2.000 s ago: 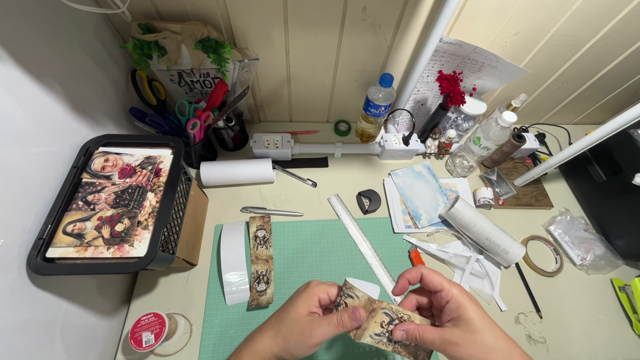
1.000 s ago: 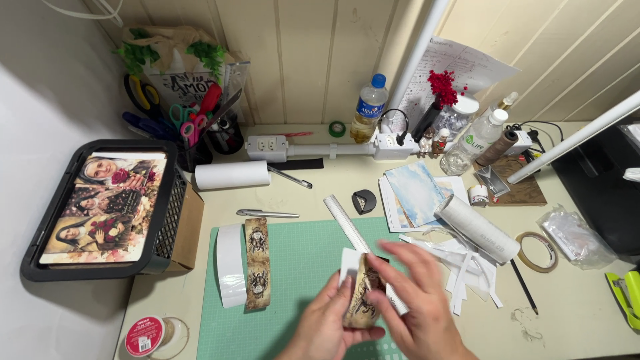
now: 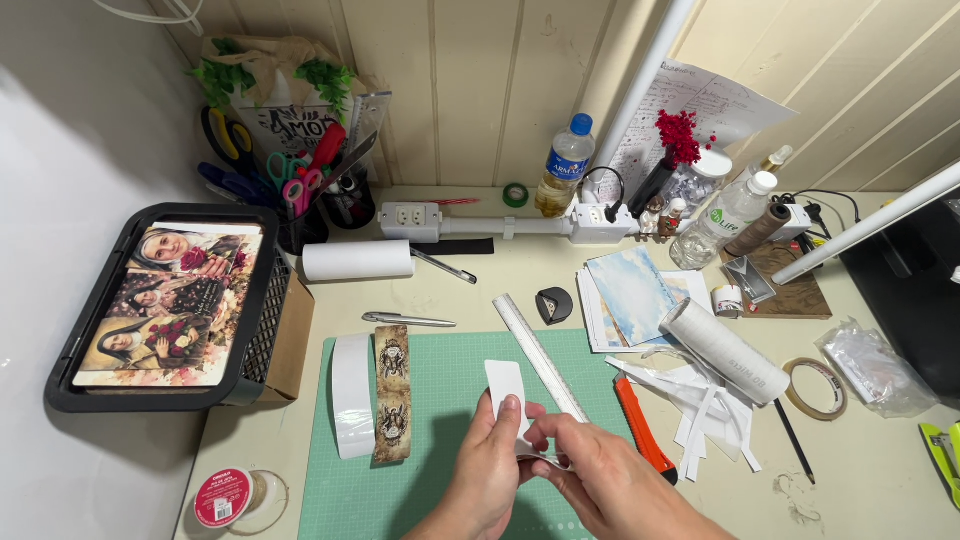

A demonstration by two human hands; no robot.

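Both hands hold one paper strip [image 3: 505,379], its white side showing, above the green cutting mat [image 3: 450,375]. My left hand [image 3: 491,457] grips its middle, thumb on top. The fingers of my right hand [image 3: 581,457] pinch its lower end, which bends; that end is partly hidden. Left of the hands, a printed brown strip [image 3: 393,390] lies beside a glossy white strip [image 3: 352,397]. A clear ruler [image 3: 540,356] lies just beyond the hands, and a black corner punch [image 3: 554,305] sits above the mat. An orange utility knife [image 3: 643,430] is right of my right hand.
A black basket [image 3: 262,330] with picture prints stands at left, near a ribbon spool [image 3: 225,496]. Behind are a pen [image 3: 409,320], a paper roll [image 3: 358,260] and a power strip [image 3: 502,226]. Paper scraps [image 3: 709,412], a film roll [image 3: 724,351] and a tape roll [image 3: 816,388] lie at right.
Two seconds ago the held strip showed its brown printed side; now its white side faces up. The right hand's raised fingers have come down onto the strip's lower end.
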